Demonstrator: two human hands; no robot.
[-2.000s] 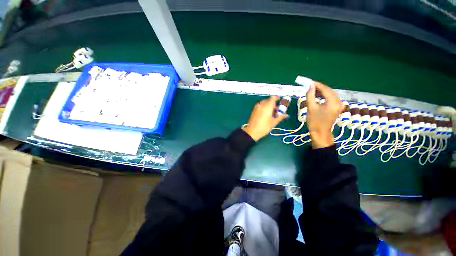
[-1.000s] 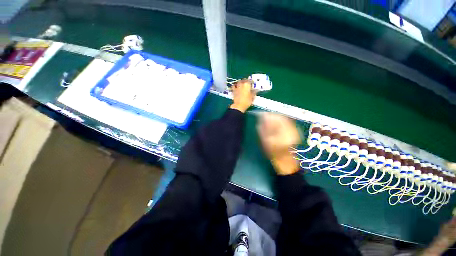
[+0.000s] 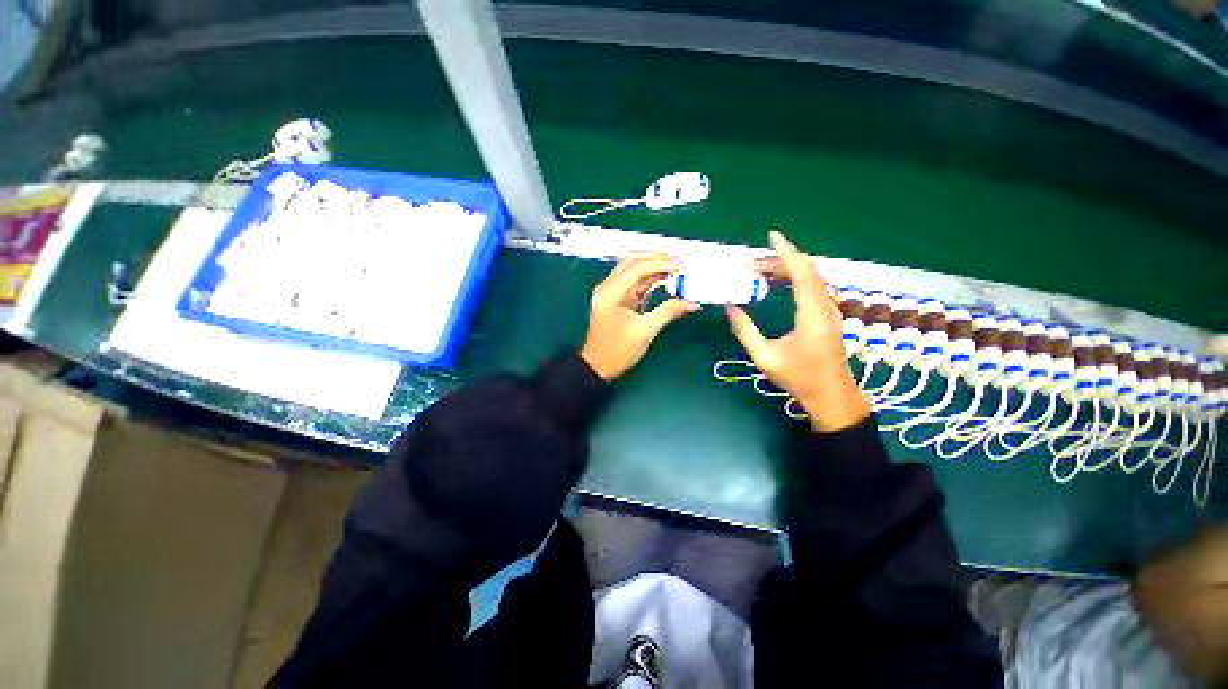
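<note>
A fitted unit [image 3: 719, 284], mostly white with blue marks near its ends, is held level between both hands above the green bench. My left hand [image 3: 628, 315] grips its left end with thumb and fingers. My right hand [image 3: 803, 337] is at its right end, fingers curved around it. No brown middle shows on this unit. A row of corded units [image 3: 1024, 347] lies side by side to the right, brown middles in a stripe, cord loops towards me. A blue tray [image 3: 440, 346] heaped with white pieces [image 3: 353, 259] lies to the left.
A pale metal rail [image 3: 606, 244] and upright post [image 3: 488, 115] stand before the green belt [image 3: 862, 162]. Single fitted units [image 3: 677, 190] lie on the belt. A white sheet [image 3: 168, 323] lies under the tray. A cardboard carton [image 3: 162, 538] is below left. A blurred person's part shows lower right.
The view has swung back left. Both hands have come together on one white unit. My left hand has left the unit by the post, which now lies on the belt with its cord stretched left.
</note>
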